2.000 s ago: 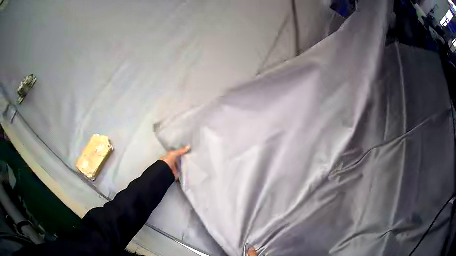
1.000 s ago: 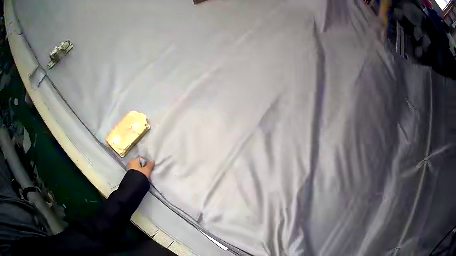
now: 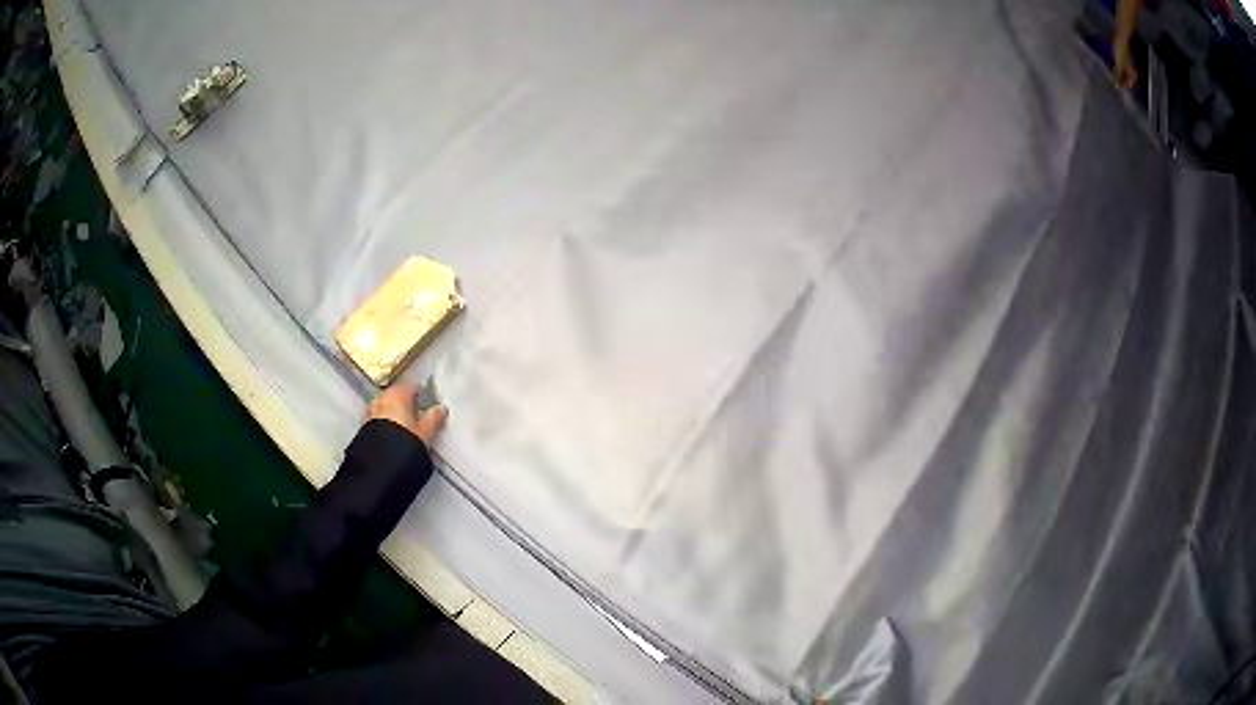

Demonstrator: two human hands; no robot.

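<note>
The smooth grey fabric [image 3: 689, 317] covers most of the table, with long folds at the right. My left hand [image 3: 408, 412], in a dark sleeve, pinches the fabric by its near edge, just below the yellowish taped fabric weight [image 3: 402, 320]. The weight lies flat on the cloth. Of my right hand only a small speck of skin [image 3: 820, 700] shows at the bottom edge, beside a bunched, raised bit of fabric; its fingers are cut off.
A small shiny metal clamp [image 3: 208, 99] lies on the cloth at upper left. The pale table edge [image 3: 248, 390] curves along the near side above a dark green floor. A bright thin strip [image 3: 627, 631] lies along the fabric edge. Another person's hand [image 3: 1125, 62] is at upper right.
The fabric flap has come down over the cloth and spread flatter. My left hand has moved with its edge to beside the weight. The view has shifted, and the fabric at bottom right is now bunched up.
</note>
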